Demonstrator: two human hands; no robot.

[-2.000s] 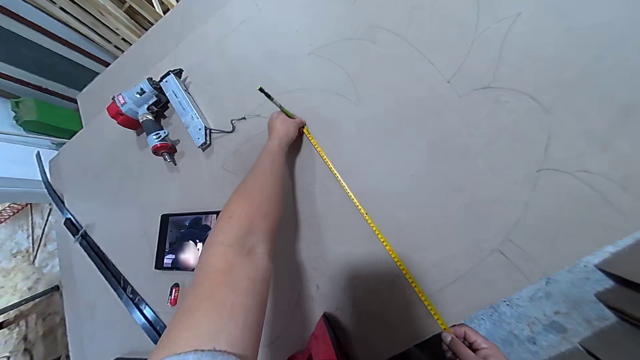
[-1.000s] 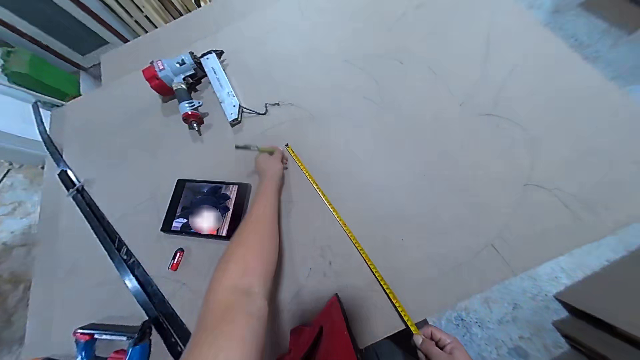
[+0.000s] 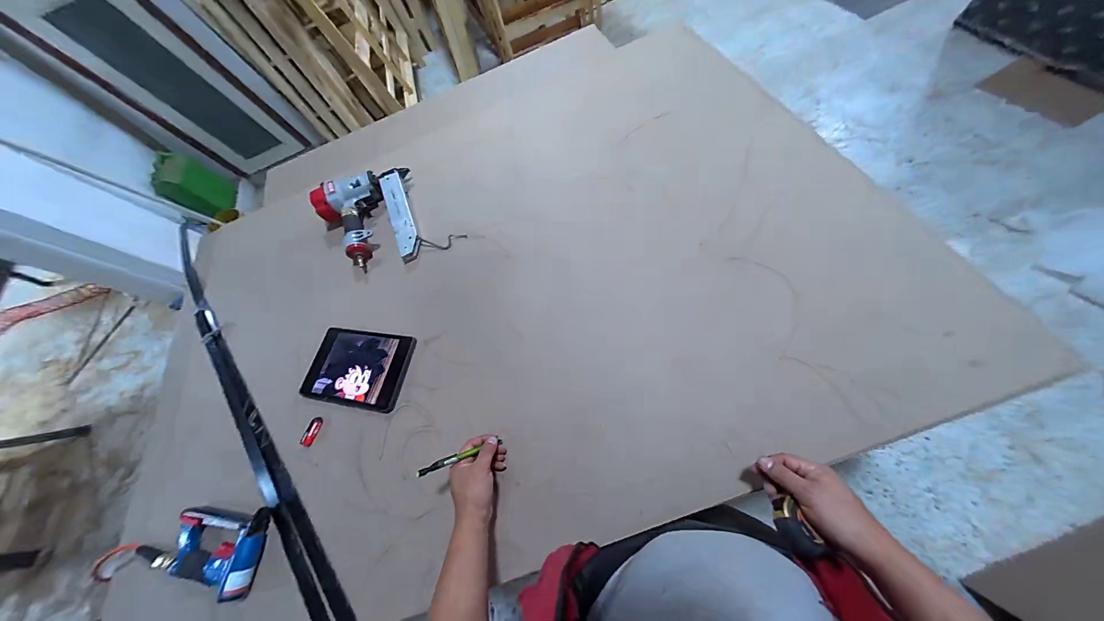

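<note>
In the head view my left hand point(image 3: 479, 473) holds a green-and-black pencil or marker point(image 3: 448, 461) just above the large board point(image 3: 604, 345). My right hand point(image 3: 802, 492) is at the board's near edge, closed around a tape measure point(image 3: 787, 511) whose yellow blade no longer shows. Faint curved pencil lines run across the board. Left of centre lies a tablet point(image 3: 358, 369) with a lit cartoon picture, and beside it a small red object point(image 3: 311, 431).
A pneumatic nailer point(image 3: 354, 203) lies at the board's upper left. A blue power tool point(image 3: 220, 556) with an orange hose rests lower left, next to a long black strip point(image 3: 250, 414). Wooden slats point(image 3: 328, 60) and a green container point(image 3: 194, 183) stand beyond.
The yellow blade, stretched between my hands before, is out of sight. My left hand has drawn back toward my body, still with the pencil or marker. The view now takes in more of the board.
</note>
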